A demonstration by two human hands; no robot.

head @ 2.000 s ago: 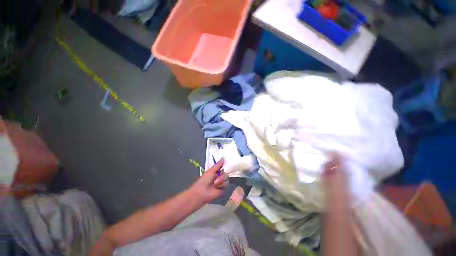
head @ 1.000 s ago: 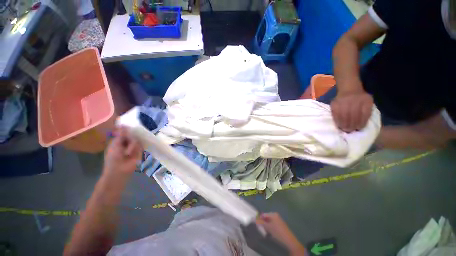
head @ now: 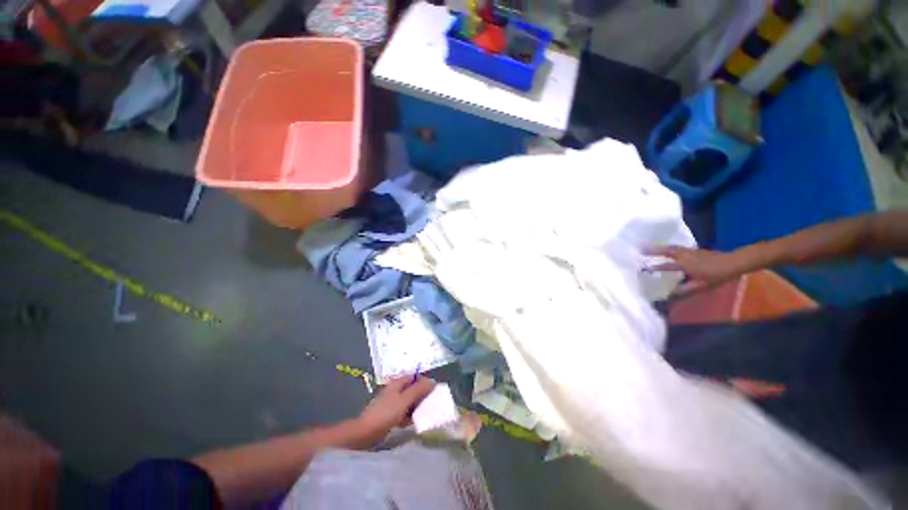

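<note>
My left hand (head: 396, 400) is low in the middle, closed on a small white piece (head: 435, 410), with a blue-purple tip showing above the fingers. A little skin of what looks like my right hand (head: 470, 427) shows beside the piece; the rest is hidden, so its grip is unclear. The large white cloth (head: 567, 269) lies heaped ahead and stretches down to the lower right. Blue-grey cloth (head: 363, 261) lies at its left edge. The shallow white tray (head: 403, 339) with dark specks is just beyond my left hand.
Another person's hand (head: 697, 267) touches the white cloth at right; their other hand (head: 757, 386) is lower. An orange-pink tub (head: 284, 115) stands upper left. A blue parts tray (head: 498, 50) sits on a white tabletop (head: 418, 60). A blue stool (head: 700, 144) stands upper right.
The view has swung. The long pale strip stretched between my hands a second ago no longer shows stretched out; my hands are close together low down. The other person's hands have shifted on the cloth.
</note>
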